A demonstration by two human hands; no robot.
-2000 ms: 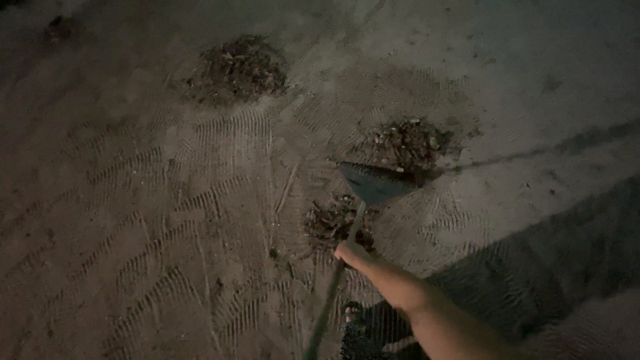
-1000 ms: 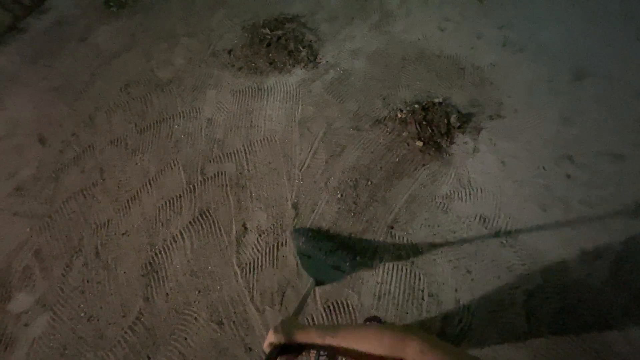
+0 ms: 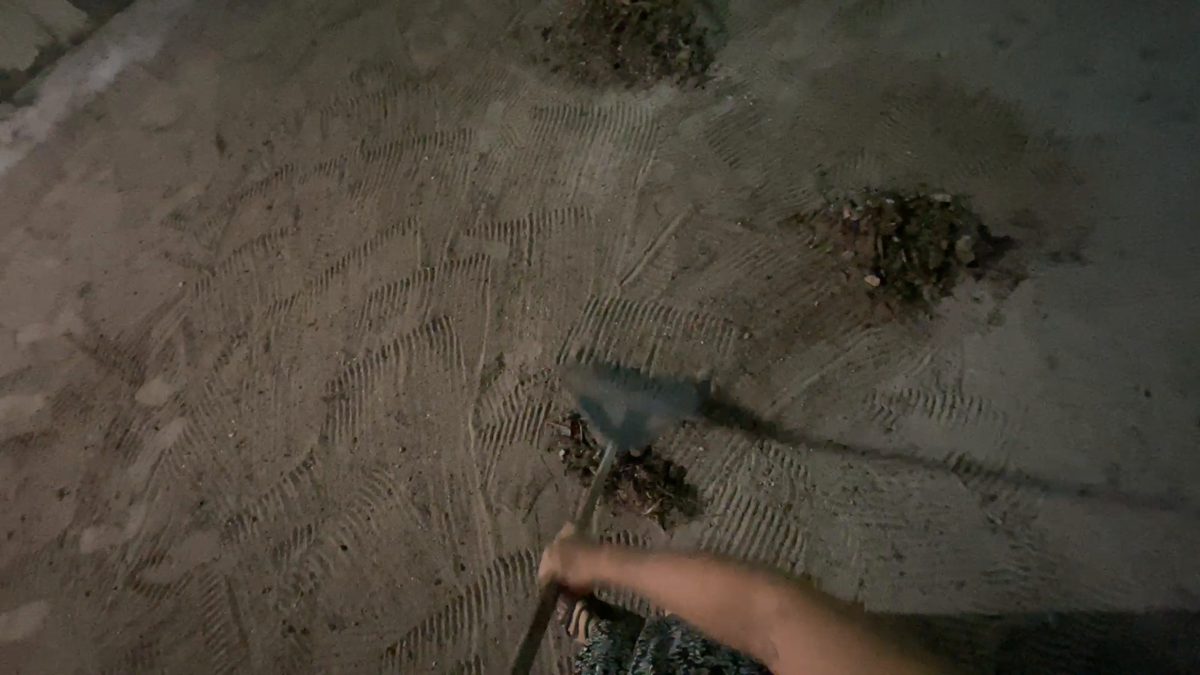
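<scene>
My right hand [image 3: 567,562] is closed around the long handle of a rake [image 3: 633,403], whose fan-shaped greenish head is low over the ground in the middle of the view, somewhat blurred. A small heap of dry leaves and debris [image 3: 656,487] lies just below the head, partly hidden by it and the handle. The handle runs down out of the lower edge. My left hand is not in view. Part of a foot [image 3: 577,619] and patterned dark clothing [image 3: 656,647] show below my forearm.
A larger leaf heap [image 3: 914,246] lies on the sandy ground to the right, another leaf heap [image 3: 637,42] at the top. Raked lines mark the soil. A pale edging strip [image 3: 89,80] crosses the upper left corner. Shadows fall at the right.
Two seconds ago the rake head was beside the right-hand heap; now it is over the small nearer heap. The view has shifted, and the edging now shows more at the upper left.
</scene>
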